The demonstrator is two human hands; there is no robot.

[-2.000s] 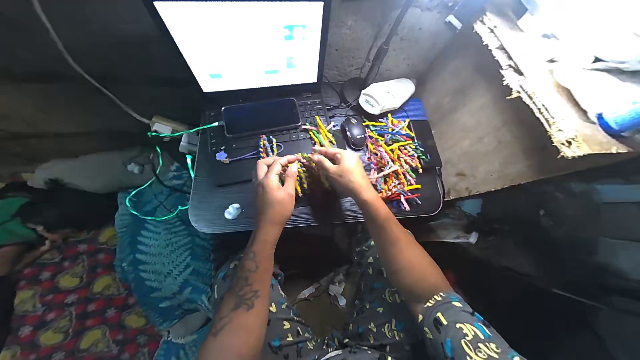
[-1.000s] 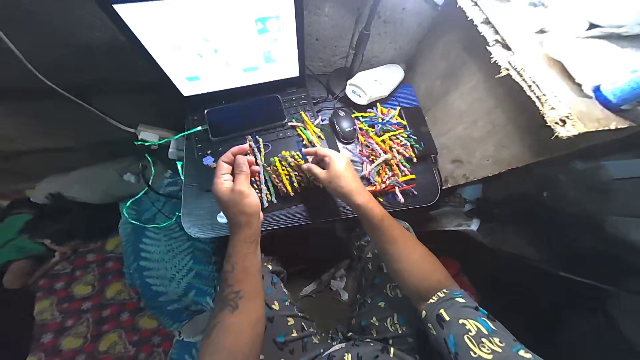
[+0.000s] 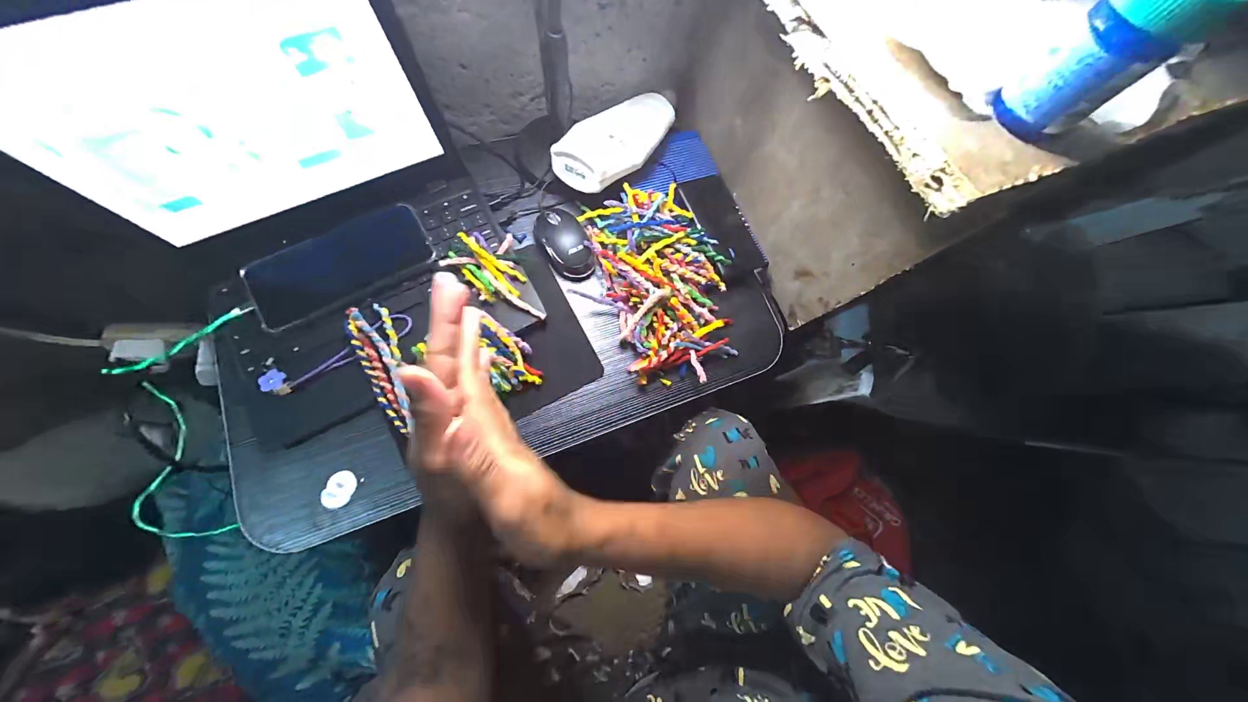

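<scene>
My left hand (image 3: 437, 409) and my right hand (image 3: 497, 439) are pressed palm to palm above the front edge of the black table, fingers pointing at the laptop. Whether anything lies between the palms is hidden. Just left of them are striped twisted cords (image 3: 375, 366) side by side. Partly behind my fingers lies a group of short multicoloured twisted pieces (image 3: 509, 356), and a small bunch of yellow and green ones (image 3: 487, 268) rests above it. A big heap of the same colourful twisted pieces (image 3: 658, 283) lies at the table's right.
A laptop (image 3: 224, 117) with a lit screen stands behind, a phone (image 3: 336, 263) on its keyboard. A black mouse (image 3: 564, 244) and a white plastic device (image 3: 614, 141) sit near the heap. A purple flower on a cord (image 3: 273, 380) and a white object (image 3: 339, 489) lie left.
My hands were apart over the cords, the left one holding up a strand; now they are brought together, palm against palm. The view has shifted and tilted.
</scene>
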